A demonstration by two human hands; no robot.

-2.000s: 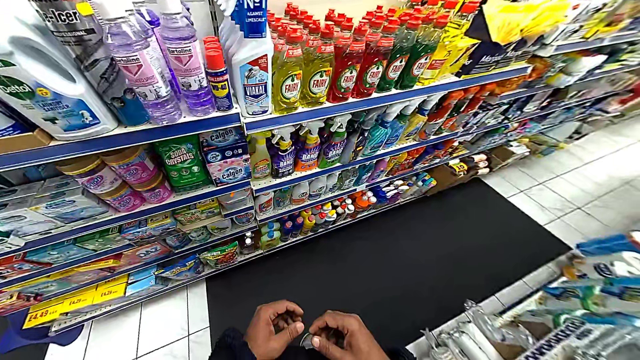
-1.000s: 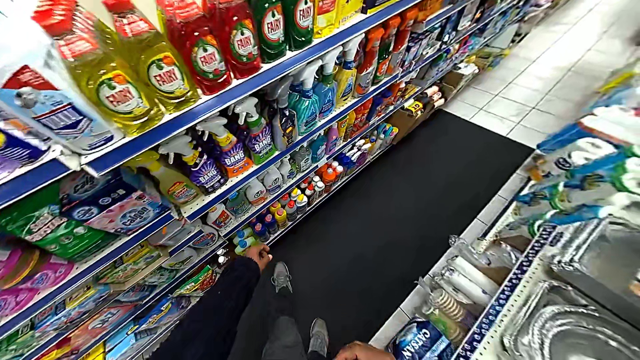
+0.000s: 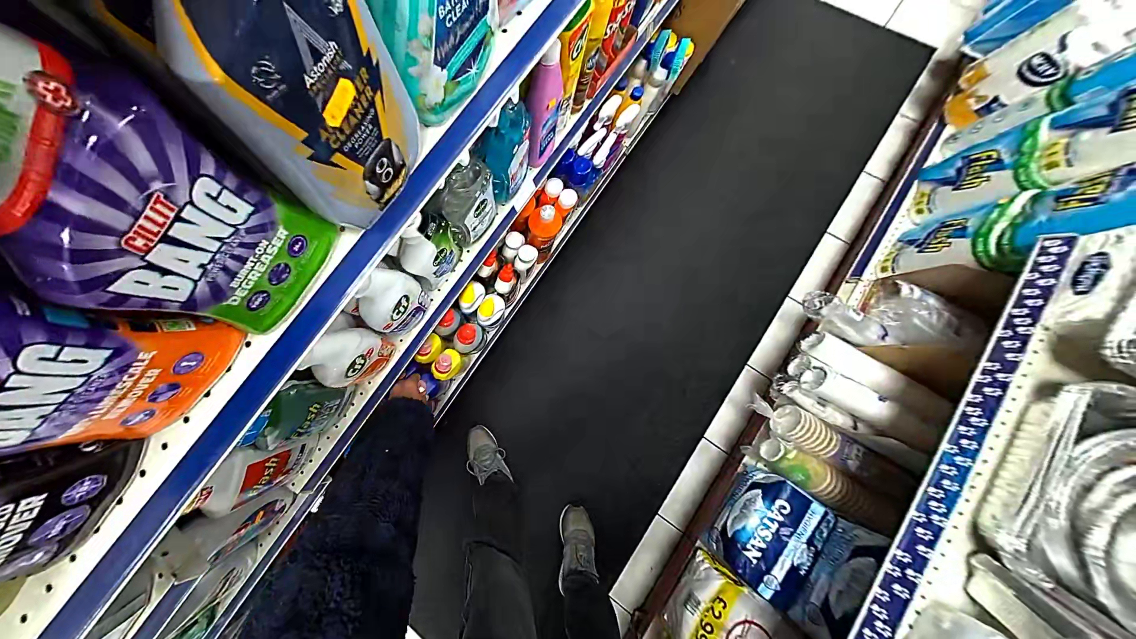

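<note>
My left hand (image 3: 410,388) reaches down to the lowest shelf on the left, at the end of a dark fuzzy sleeve (image 3: 355,524). It is beside small bottles with blue caps (image 3: 429,383), and its fingers are mostly hidden, so whether it holds one cannot be told. Just beyond stand small bottles with yellow caps (image 3: 437,357) and others with red caps (image 3: 468,336). White Cif bottles (image 3: 355,357) stand on the shelf above the hand. My right hand is out of the frame.
Blue-edged shelves (image 3: 293,333) carry Cillit Bang bottles (image 3: 169,204) close on the left. Black matting (image 3: 657,266) covers the aisle floor, with my shoes (image 3: 487,453) on it. On the right are stacked disposable cups (image 3: 821,453), a Catsan bag (image 3: 770,535) and foil trays (image 3: 1087,497).
My hands were together in front of me two seconds ago; the left has since gone down to the lowest shelf. The right has left the view, which has tilted downward and come closer to the shelves.
</note>
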